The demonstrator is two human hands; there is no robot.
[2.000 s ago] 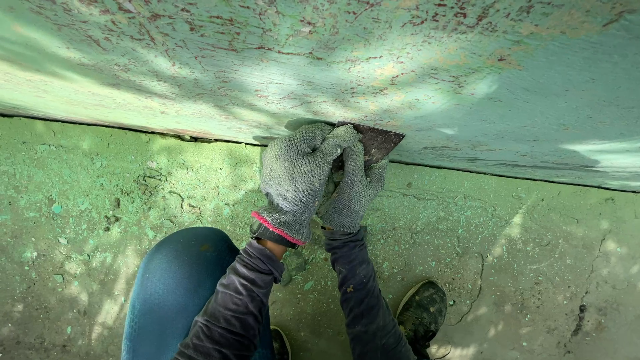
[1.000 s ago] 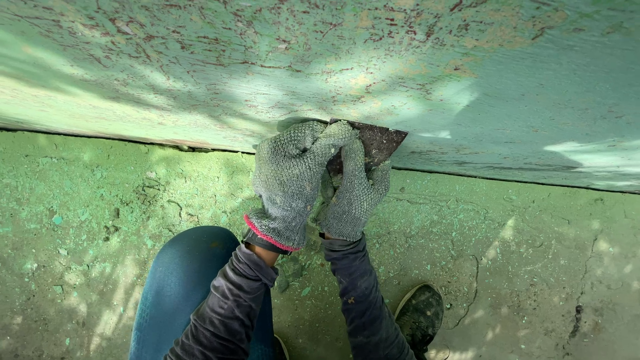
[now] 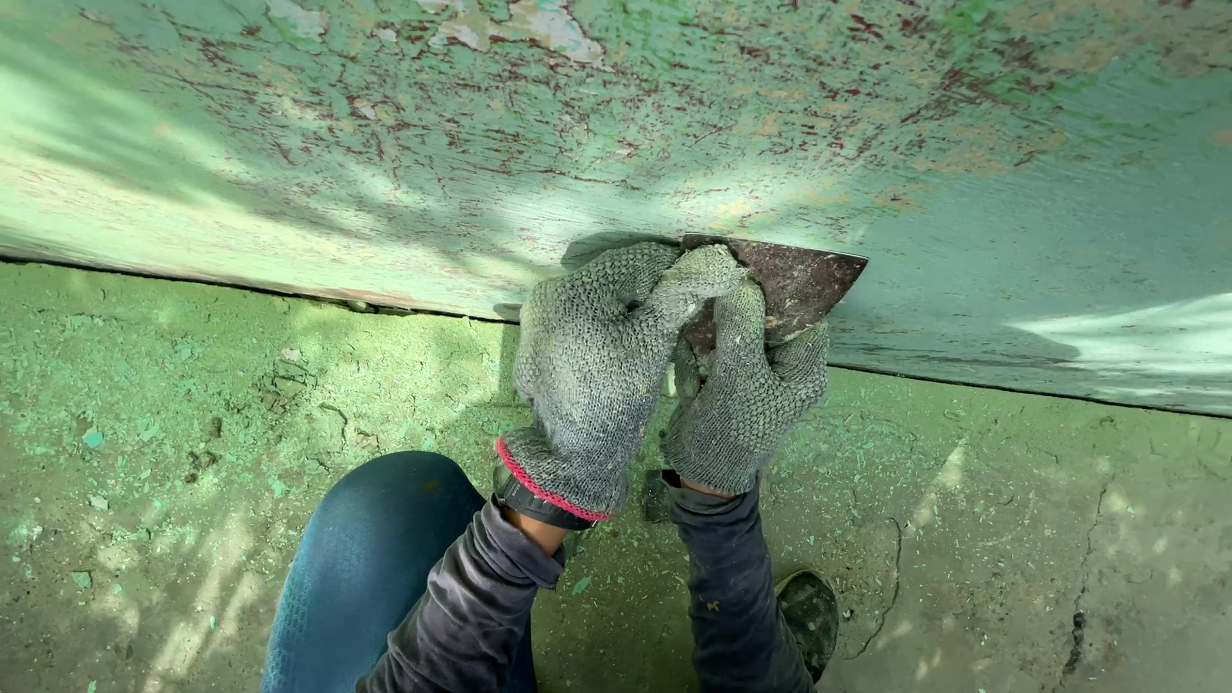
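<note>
A dark metal scraper blade (image 3: 804,279) lies with its wide edge against the painted wall (image 3: 654,144), just above the floor joint. My left hand (image 3: 602,375), in a grey knit glove with a red-edged cuff, presses its fingers on the blade's left part. My right hand (image 3: 746,395), gloved alike, grips the scraper from below, its fingers on the blade. The handle is hidden by the gloves. Green paint on the wall is worn, with reddish and tan patches showing.
The green-stained concrete floor (image 3: 173,433) bears paint flakes and cracks. A dark gap (image 3: 962,383) runs between wall and floor. My bent knee (image 3: 385,539) in blue is at lower left, and a dark shoe (image 3: 808,616) stands at lower right.
</note>
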